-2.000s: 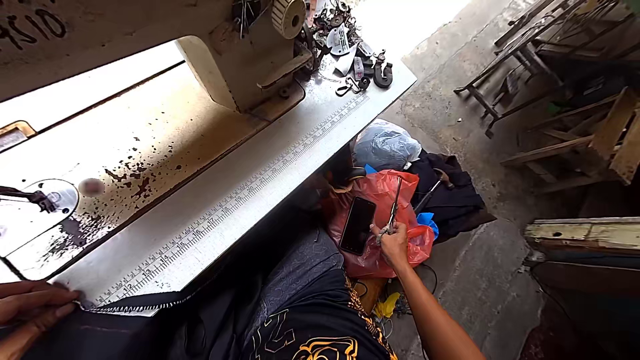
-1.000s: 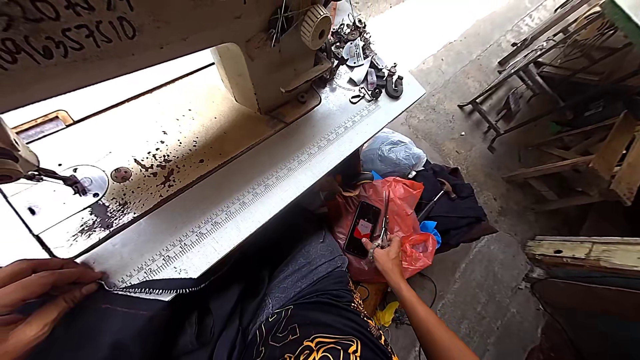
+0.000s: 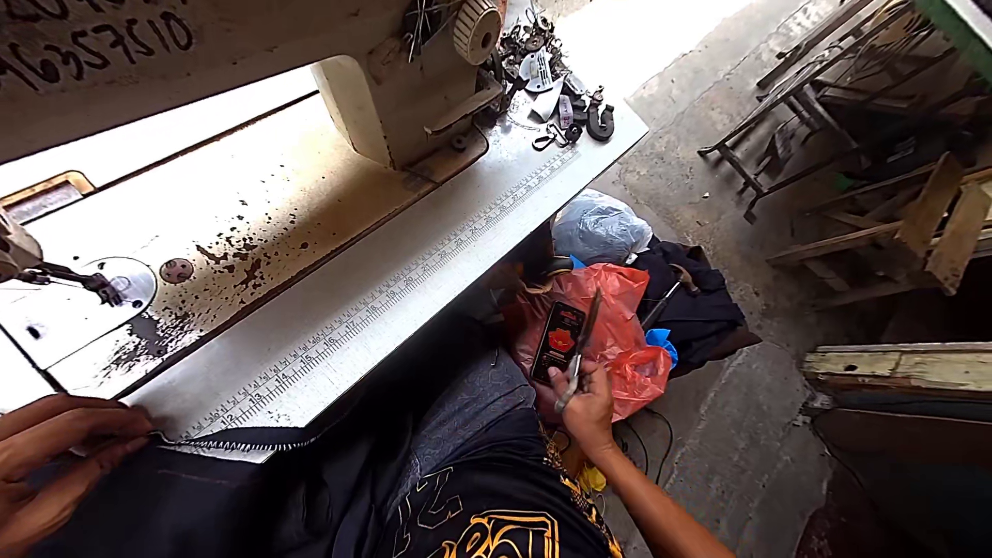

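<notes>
My left hand (image 3: 66, 453) pinches the edge of a dark fabric (image 3: 209, 492) at the lower left, where a white zigzag stitch runs along the seam. The fabric lies over the near edge of the sewing table and my lap. At my right side, low beside the table, my right hand (image 3: 585, 403) holds a pair of metal scissors (image 3: 583, 341) by the handles, blades pointing up and away. Behind them a phone (image 3: 559, 339) with a lit screen lies on a red plastic bag (image 3: 620, 287). The sewing machine (image 3: 263, 70) stands above the printed ruler scale.
Metal machine parts (image 3: 542, 70) crowd the table's far corner (image 3: 628, 128). Beyond the red bag lie a pale plastic bag (image 3: 601, 225), dark cloth (image 3: 697, 310) and a hammer (image 3: 683, 279). Wooden frames (image 3: 876, 240) stand at the right, with a wooden board edge (image 3: 899, 360) nearer.
The phone's screen was dark two seconds ago and is now lit. My right hand has lowered slightly beside the phone, still with the scissors. My left hand stays on the fabric.
</notes>
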